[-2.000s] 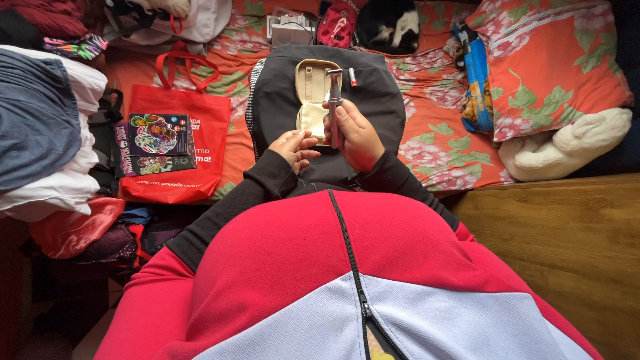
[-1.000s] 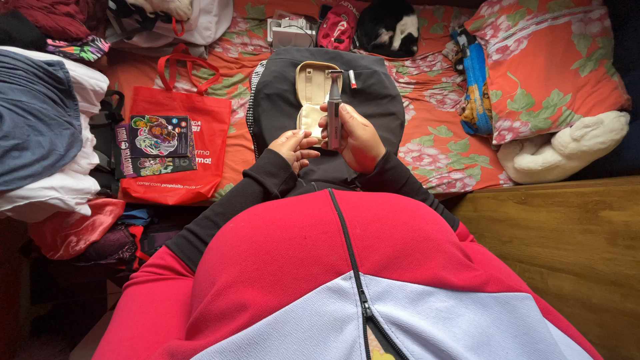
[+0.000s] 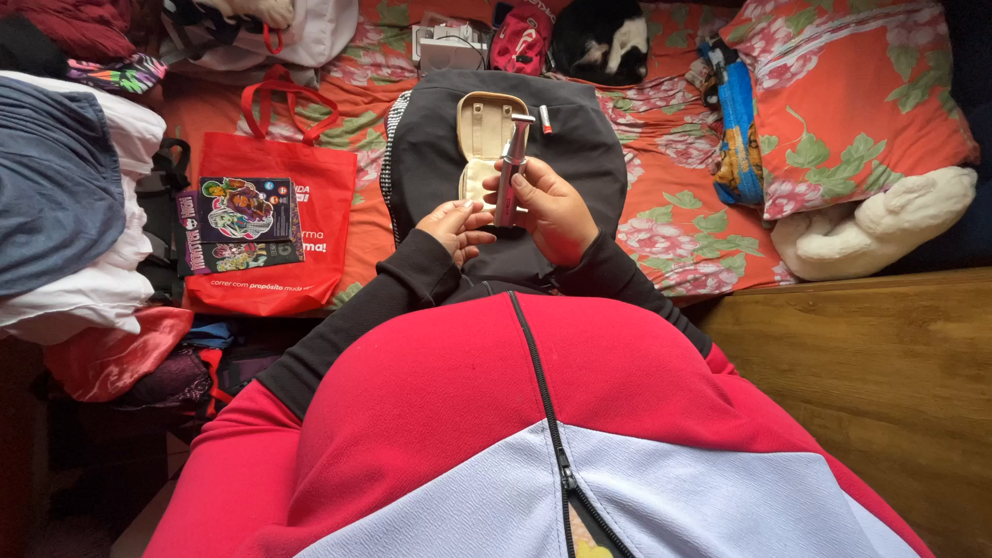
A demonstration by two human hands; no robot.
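My right hand [image 3: 552,205] grips a slim metallic handheld device [image 3: 508,186], perhaps a small trimmer, which stands nearly upright with its T-shaped head at the top. Close on its left is my left hand [image 3: 456,230], fingers loosely curled and apart, with nothing plainly in it. Behind the device an unzipped beige case [image 3: 473,128] lies spread out, its lower part partly hidden by the device and fingers. A small red and silver battery [image 3: 545,119] rests to the right of the case. Both lie on a dark cloth item [image 3: 434,116] on the bed.
A red tote bag [image 3: 333,209] with printed booklets [image 3: 244,209] on it lies at left, beside piled clothes [image 3: 54,178]. A black and white cat [image 3: 601,43] and a small white box [image 3: 451,53] are at the back. A floral pillow [image 3: 852,93] and white plush [image 3: 891,221] are at right.
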